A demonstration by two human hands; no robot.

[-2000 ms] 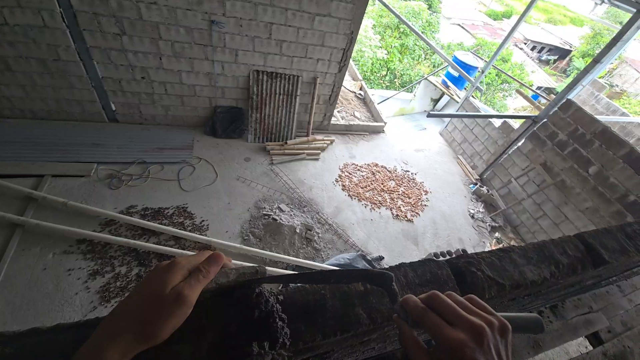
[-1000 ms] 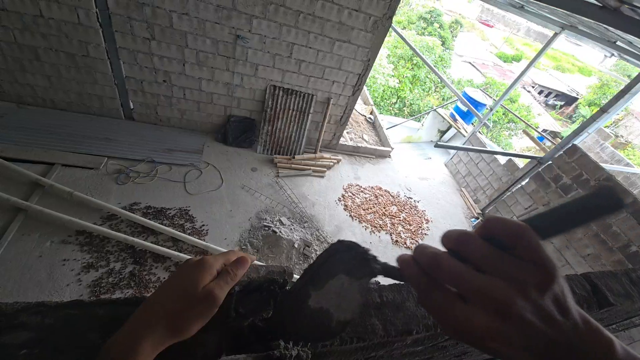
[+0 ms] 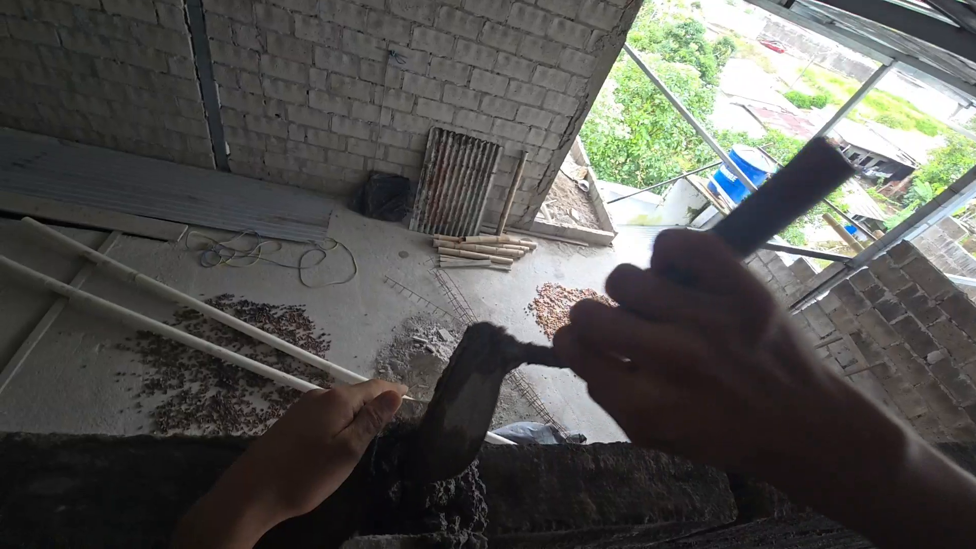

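Note:
My right hand (image 3: 679,343) grips a masonry trowel by its dark handle, which points up and to the right. The mortar-smeared blade (image 3: 465,412) of the trowel hangs tilted over the top of a block wall (image 3: 602,488), against wet mortar (image 3: 450,507). Just left of the blade, my left hand (image 3: 335,427) has its fingers curled at the wall's top edge, by the end of a pale pole (image 3: 229,354). What lies under its fingers is hidden in shadow, so I cannot tell what it holds.
Far below lies a concrete floor (image 3: 366,305) with bamboo pieces (image 3: 484,250), a coiled hose or cable (image 3: 236,248) and a grey rubble pile (image 3: 419,343). A corrugated sheet (image 3: 457,183) leans on the far block wall (image 3: 320,91). Metal struts (image 3: 679,107) cross the opening at right.
The trowel has gone from lying nearly level along the wall top to a steep tilt, its handle raised. My right hand has risen with it. My left hand stays near the wall top.

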